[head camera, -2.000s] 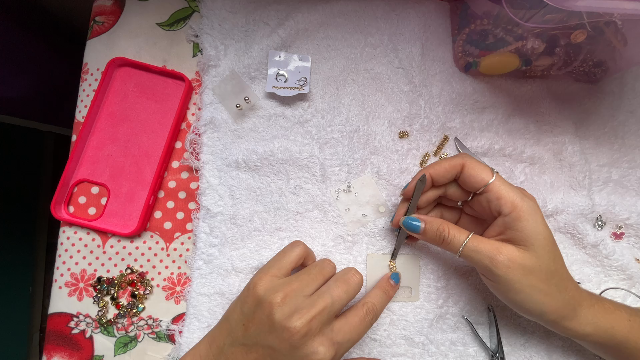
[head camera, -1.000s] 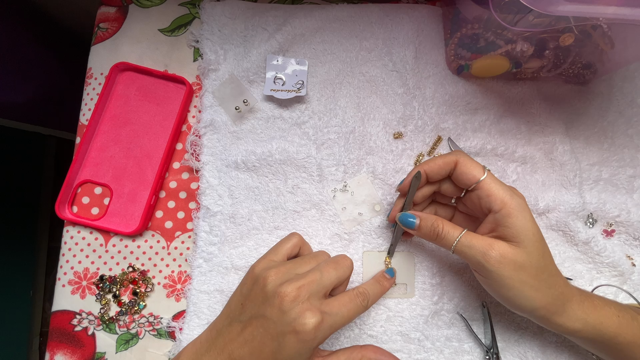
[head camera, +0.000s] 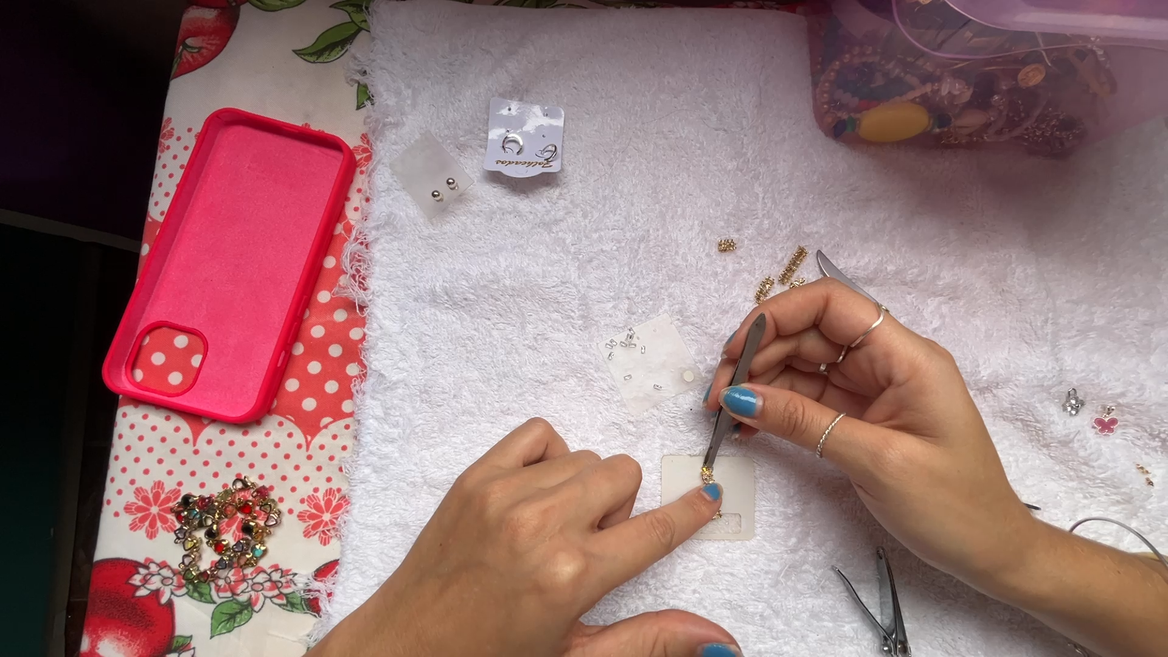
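My right hand (head camera: 849,411) holds dark metal tweezers (head camera: 737,388) between thumb and fingers. Their tips touch a small gold jewelry piece (head camera: 707,475) on a small off-white card (head camera: 737,474). The index fingertip of my left hand (head camera: 557,520) presses on that piece and partly covers it; its other fingers are curled and hold nothing visible. Up and left of the card, a translucent square (head camera: 666,356) bears several tiny clear pieces. Gold beaded segments (head camera: 792,265) lie above my right hand, near a curved metal tool tip (head camera: 835,269) partly hidden behind it.
White towel (head camera: 584,237) under the work. Pliers or nippers (head camera: 883,607) lie below my right wrist, small charms (head camera: 1106,420) to its right. Earring cards (head camera: 525,137) sit above, a jewelry-filled plastic box (head camera: 958,119) at upper right. Pink phone case (head camera: 246,265) and a charm cluster (head camera: 228,529) lie left.
My left thumb has come into view at the bottom edge. The tweezer tips and left index fingertip stay at the gold piece on the card.
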